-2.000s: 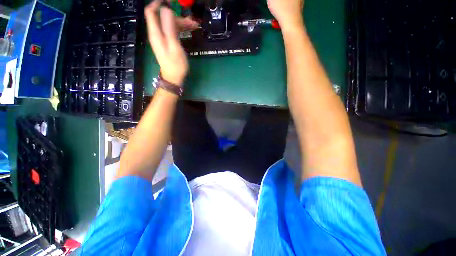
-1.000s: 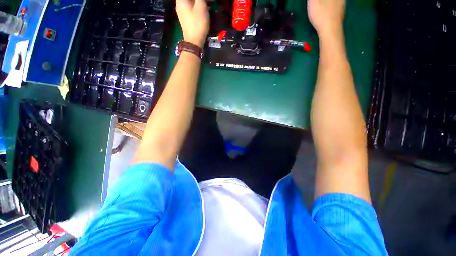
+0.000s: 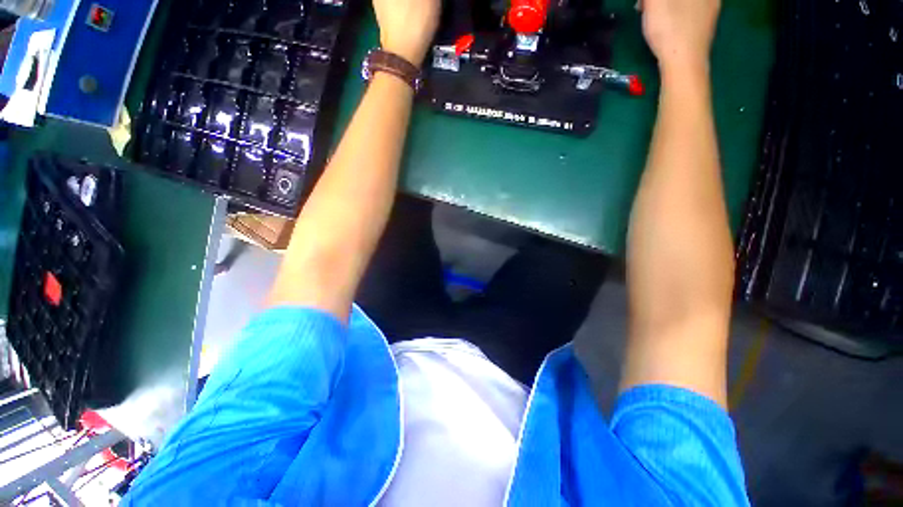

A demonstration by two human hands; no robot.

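Note:
The black fixture (image 3: pixel 515 111) with white lettering on its front edge sits on the green bench at the top centre. The red grip of its toggle clamp (image 3: pixel 528 14) shows above its middle. Small side clamps with red tips lie at its left (image 3: pixel 451 53) and right (image 3: pixel 606 79). My left hand (image 3: pixel 408 22) is left of the fixture and my right hand (image 3: pixel 681 28) is right of it, both cut off by the top edge. The fingers are mostly out of the picture, so I cannot tell if they hold anything.
A black blister tray (image 3: pixel 236 94) lies left of the fixture, and another dark tray (image 3: pixel 827 168) is at the right. A blue control box (image 3: pixel 94 59) stands at the upper left. A tray stack with an orange-red label (image 3: pixel 69 287) is at the far left.
My left hand has moved from over the fixture to its left side. The red clamp grip looked longer a second ago and now shows as a round end. The view has shifted.

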